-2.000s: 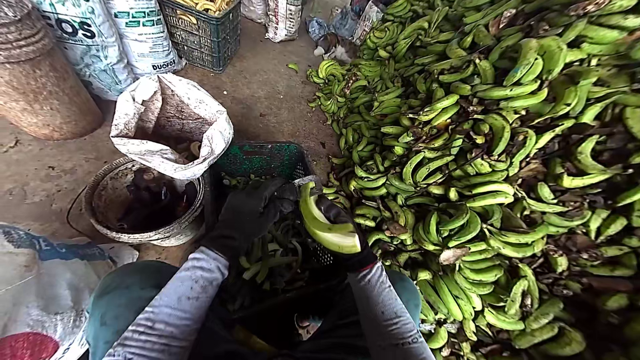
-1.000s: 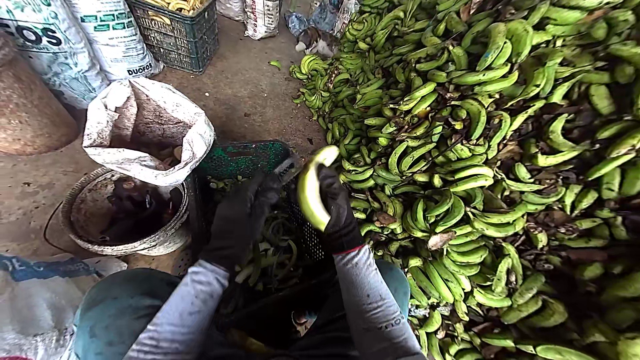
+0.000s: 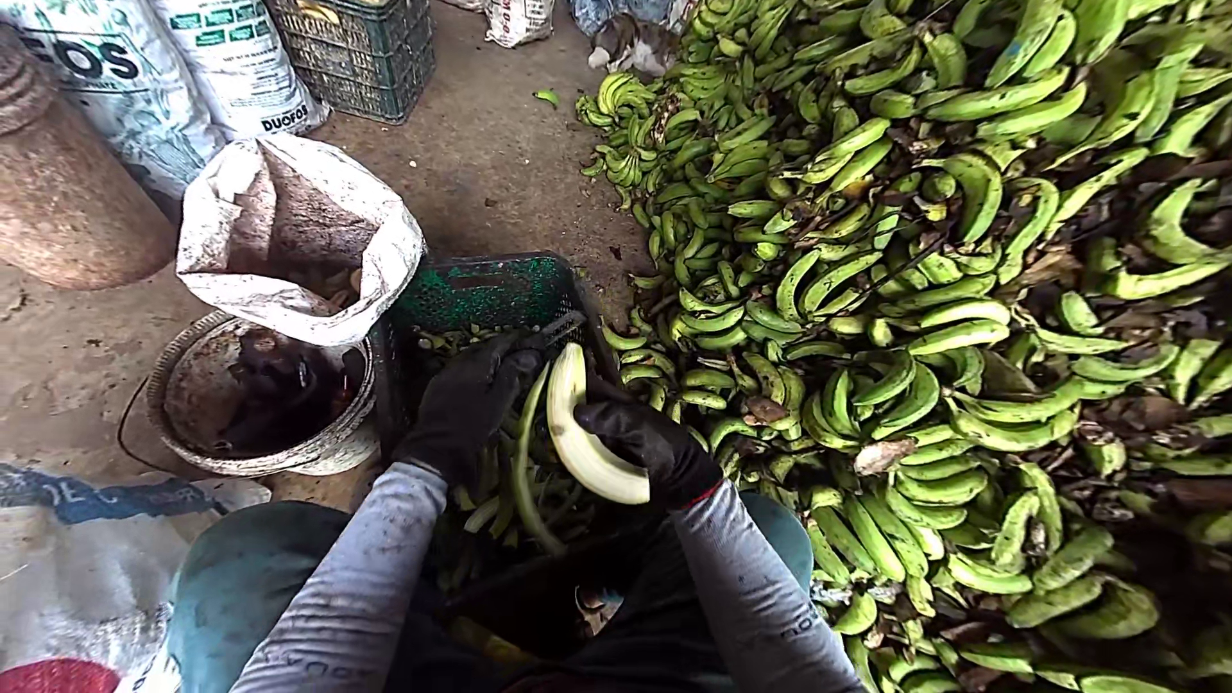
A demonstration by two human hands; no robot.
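Observation:
My right hand point(image 3: 654, 448), in a dark glove, grips a pale peeled plantain point(image 3: 582, 438) over a green plastic crate point(image 3: 481, 289). My left hand point(image 3: 476, 395), also gloved, is closed around a tool whose narrow metallic end point(image 3: 563, 327) shows beyond the fingers; its kind cannot be told. A long green strip of peel point(image 3: 526, 472) hangs between the plantain and my left hand. More peel strips point(image 3: 481, 515) lie in the crate below. The crate's near part is hidden by my arms and shadow.
A large heap of green plantains point(image 3: 924, 385) fills the right side. To the left stand an open white sack point(image 3: 318, 241), a bucket point(image 3: 327, 443) with dark contents and a brown container point(image 3: 72, 183). Filled sacks point(image 3: 236, 67) and another crate point(image 3: 366, 58) stand behind. An animal point(image 3: 630, 43) lies near the heap.
The plantain shows more pale flesh than two seconds ago, when green skin covered part of it. A long peel strip now hangs beside it. My right hand has tilted the plantain's top to the left.

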